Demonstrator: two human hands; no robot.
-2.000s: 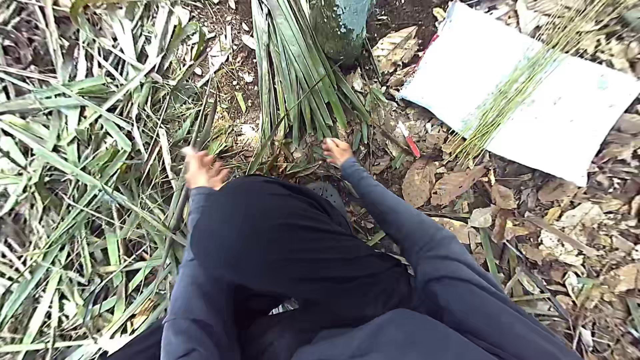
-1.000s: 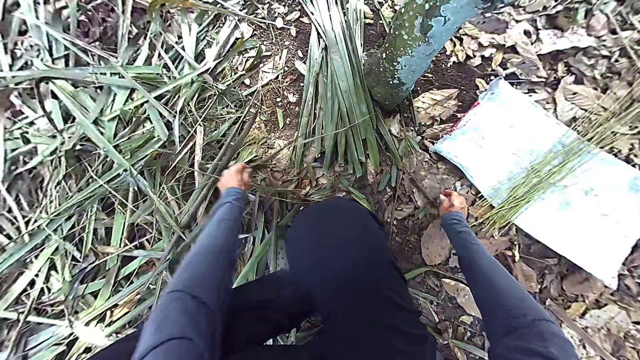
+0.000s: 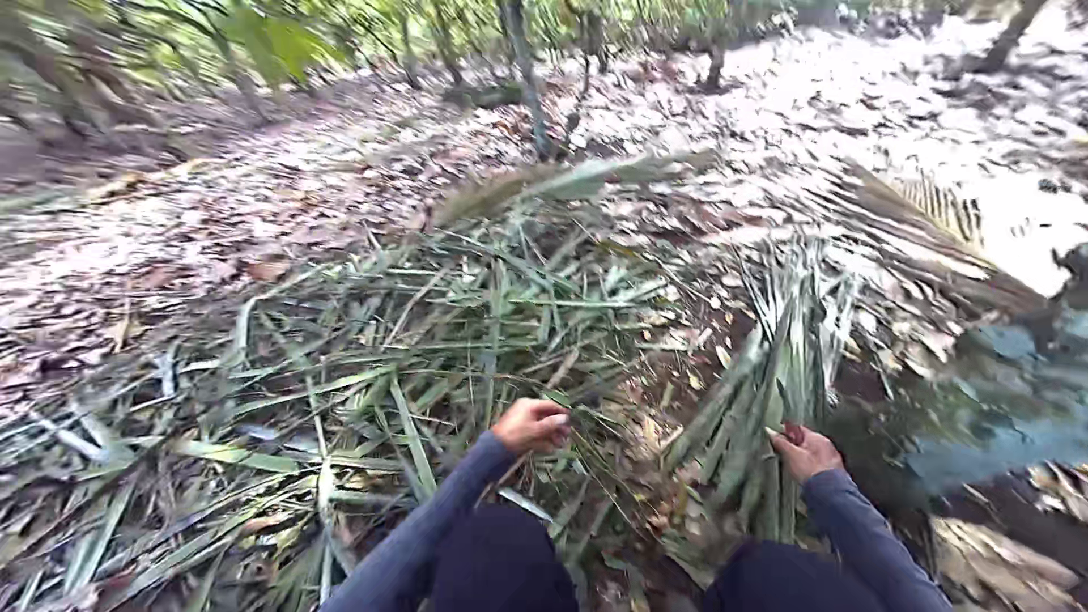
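Observation:
My left hand point(image 3: 537, 425) is curled at the near edge of a heap of cut green palm leaf strips point(image 3: 365, 382). A bit of green leaf shows at its fingertips; the rest of what it grips is blurred. My right hand point(image 3: 806, 450) is closed on the red handle of a small knife point(image 3: 792, 432), whose blade is hard to make out. This hand is over the lower part of a bundle of long palm leaflets point(image 3: 795, 340), which lies pointing away from me.
A mottled blue-green tree trunk point(image 3: 1003, 408) is close at the right. Beyond the heap lie dry leaf litter point(image 3: 297, 195) and a palm frond point(image 3: 926, 229). Thin trees stand farther back, one with a slim trunk point(image 3: 531, 85). My knees are between my forearms.
The view has swung up and left, and the white sack is out of it. The red-handled knife, on the ground two seconds ago, is now in my right hand.

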